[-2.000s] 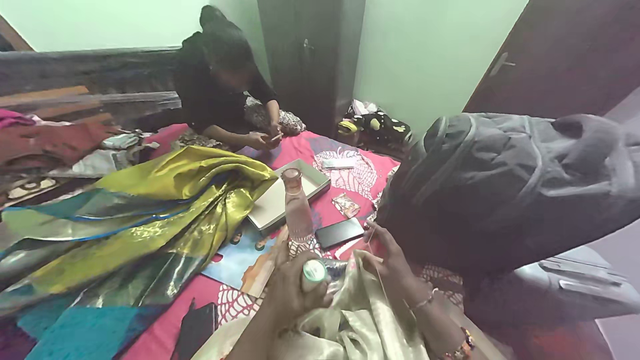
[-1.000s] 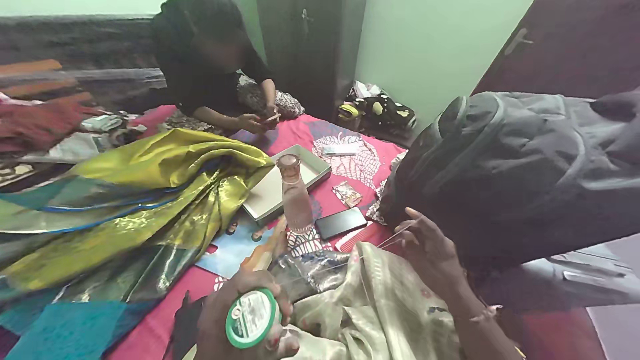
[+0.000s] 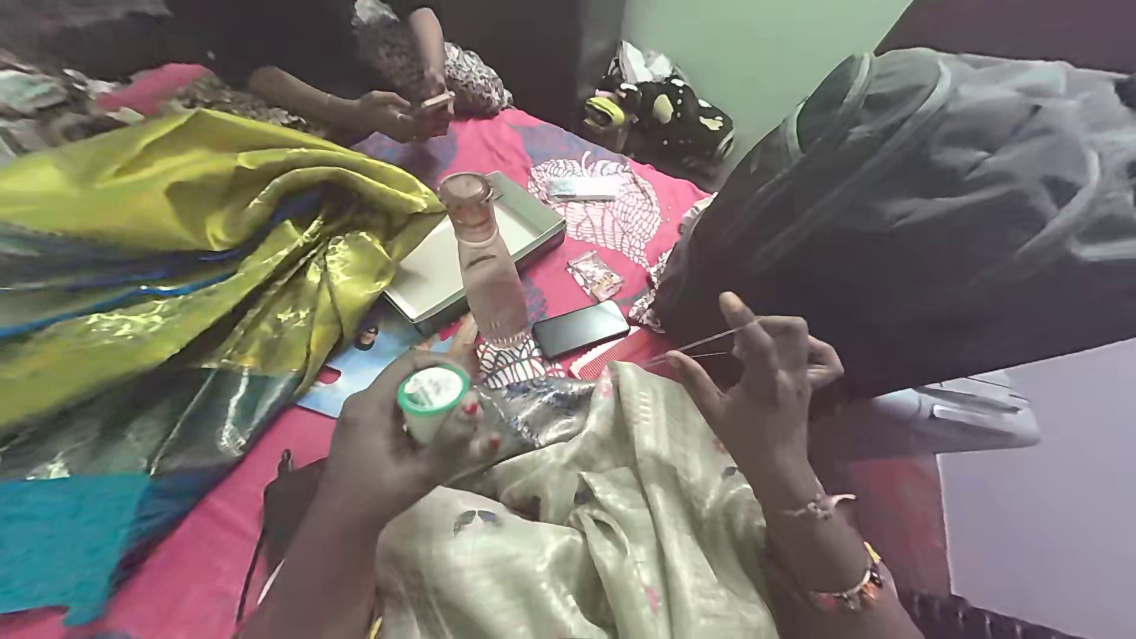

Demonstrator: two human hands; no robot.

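My left hand (image 3: pixel 399 435) is wrapped around a thread spool (image 3: pixel 434 391) with a green rim and a pale end that bears writing. Pale thread (image 3: pixel 697 342) runs from the edge of the cream cloth to my raised right hand (image 3: pixel 763 382), looped at its fingers. The cream fabric (image 3: pixel 612 524) with small motifs lies in folds over my lap, between both hands. Beyond them stand a pinkish bottle (image 3: pixel 486 266) and, beside it, a dark smartphone (image 3: pixel 581 329). A red comb (image 3: pixel 612 353) lies just in front of the phone.
Shiny yellow-green and blue fabric (image 3: pixel 248 222) spreads at the left. An open shallow box (image 3: pixel 426 280) lies behind the bottle, a small packet (image 3: pixel 595 276) to its right. A large dark covered object (image 3: pixel 923 222) fills the right. Another person's hands (image 3: pixel 404 115) hold something small at the back.
The spool, upright in my left hand two seconds ago, now has its end turned up toward the view. My right hand has risen and moved right, away from the cloth, with the thread.
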